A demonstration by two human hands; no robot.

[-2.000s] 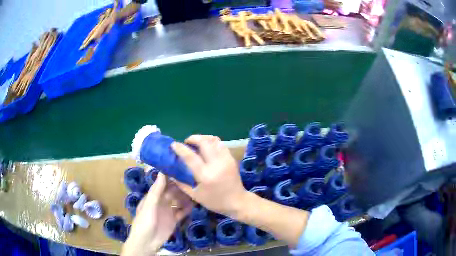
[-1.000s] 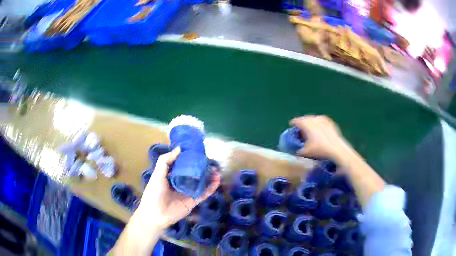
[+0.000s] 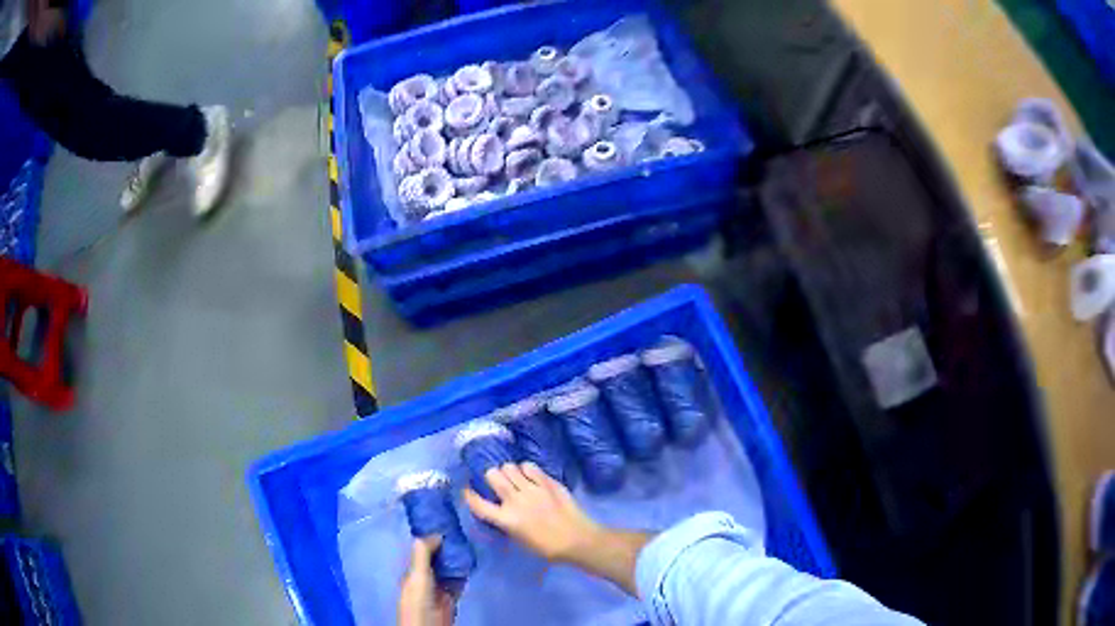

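My left hand point(image 3: 426, 591) holds a finished piece point(image 3: 437, 526), a blue wrinkled tube with a pale bumpy ring at its far end, over the left part of the blue tray point(image 3: 275, 526). My right hand point(image 3: 532, 508) is on another finished piece point(image 3: 487, 448) just right of it, fingers over its near part. Several more finished pieces point(image 3: 629, 404) lie side by side on the whitish liner point(image 3: 648, 526) to the right, pale ends pointing away from me.
A ring crate point(image 3: 361, 251) full of pale rings stands beyond the tray. A red stool point(image 3: 43, 330) and a person's leg and shoes point(image 3: 210, 159) are at left. Striped tape point(image 3: 349, 306) marks the floor. The bench edge point(image 3: 978, 184) with loose rings point(image 3: 1033, 147) is at right.
The view has swung from the bench and green belt down to the tray. My hands, with trimmed tubes, are now over the tray and closer together.
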